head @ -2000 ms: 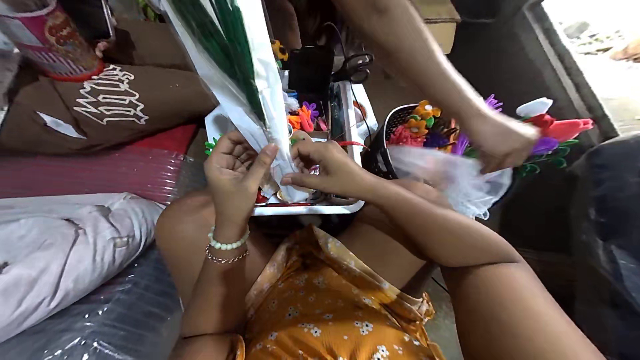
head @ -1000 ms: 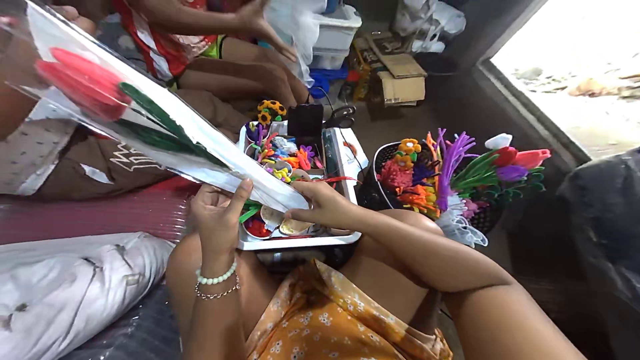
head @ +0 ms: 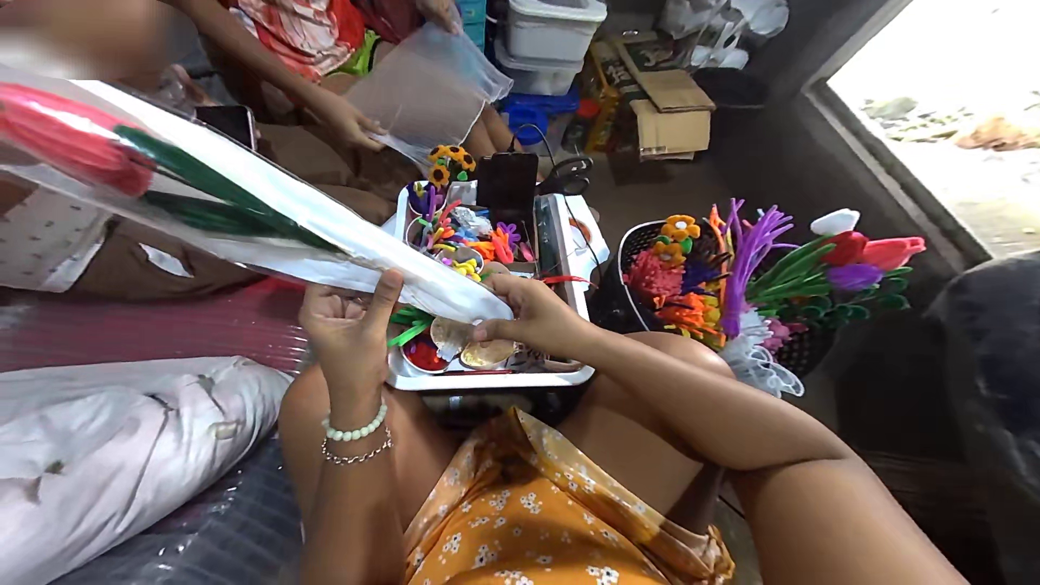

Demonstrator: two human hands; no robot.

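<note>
A red pipe-cleaner tulip [head: 73,138] with green leaves lies in a long clear and white wrapper [head: 325,215] that slants from upper left down to my hands. My left hand [head: 349,317] supports the wrapper from below, thumb on top. With thumb and fingers, my right hand [head: 528,313] pinches its narrow lower end. Under them stands a white tray [head: 487,379] of colourful pipe-cleaner pieces, small cups and a dark phone-like object [head: 508,185]. Part of the tray is hidden by my hands and the wrapper.
A black basket [head: 632,244] of pipe-cleaner flowers stands right of the tray. Scissors [head: 569,175] lie behind it. Another person's hand [head: 357,126] holds a clear plastic sheet [head: 422,89]. Farther back are lidded tubs [head: 552,36] and flattened cardboard [head: 673,126]. A white bundle [head: 122,447] lies at left.
Another person's arm, over the basket two seconds ago, has withdrawn; a plastic sheet now shows between another person's hands at the back. The view has shifted. Both my hands still hold the wrapper.
</note>
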